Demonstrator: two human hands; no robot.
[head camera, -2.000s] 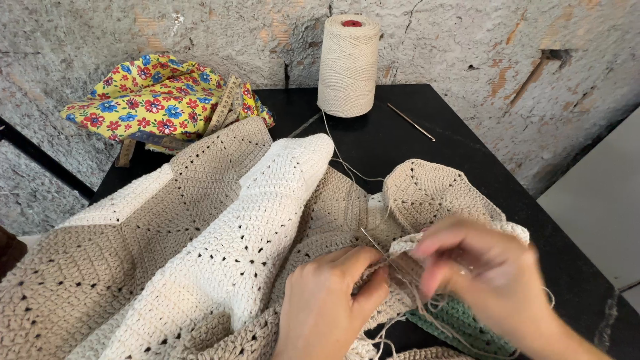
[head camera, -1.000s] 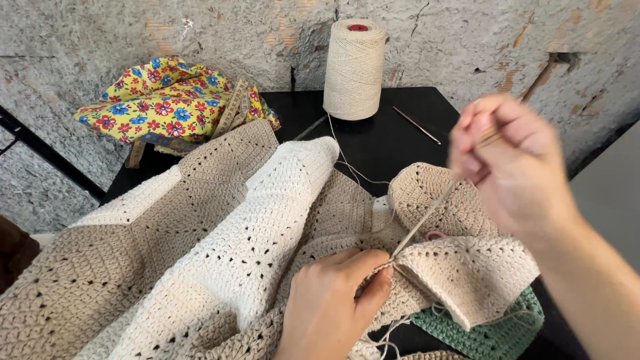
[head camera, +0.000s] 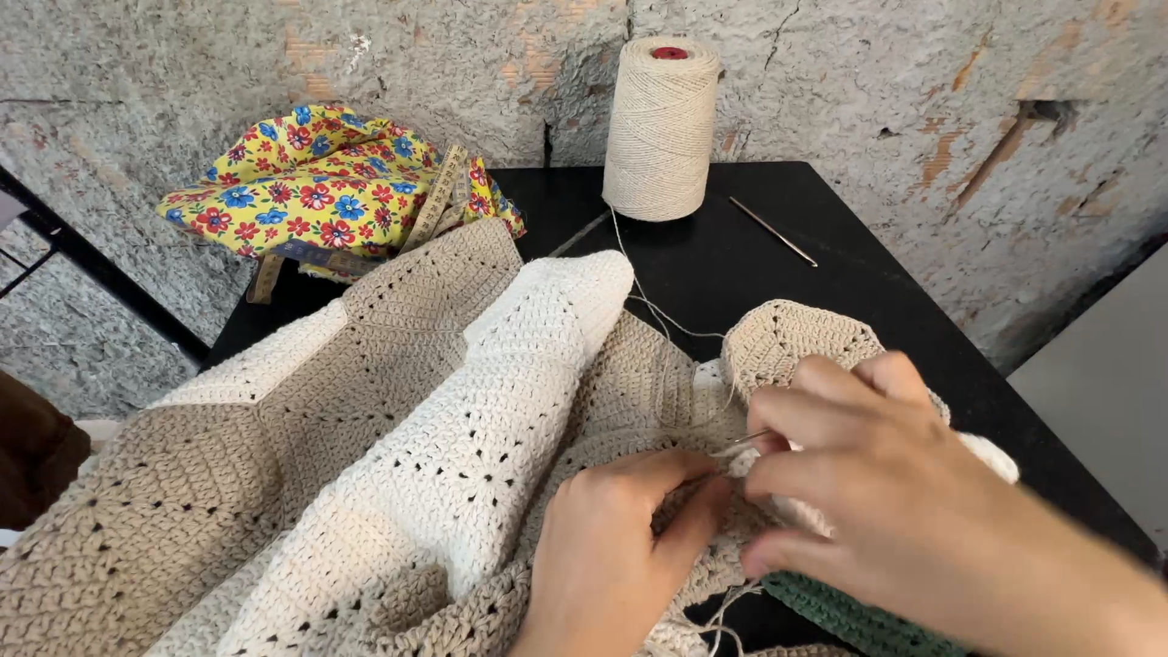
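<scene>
Beige, taupe and white crocheted fabric (head camera: 365, 392) spreads across the lower and middle view. My left hand (head camera: 630, 538) pinches an edge of it between thumb and fingers. Close on its right, my right hand (head camera: 839, 456) holds a thin metal needle (head camera: 750, 437), whose end points at that pinched edge. Much of the needle and the stitch is hidden by fingers. Loose yarn ends (head camera: 725, 611) hang below the hands, beside a green crocheted part (head camera: 849, 607).
A cone of cream yarn (head camera: 662, 128) stands on the black table (head camera: 821, 210), its strand running to the fabric. A crochet hook (head camera: 773, 232) lies to its right. At the left are floral cloth (head camera: 301, 182) and a tape measure (head camera: 433, 203). A rough wall rises behind.
One second ago my right hand was raised at the right, drawing yarn taut; it has come down and left, close to my left hand. My left hand keeps its pinch on the fabric.
</scene>
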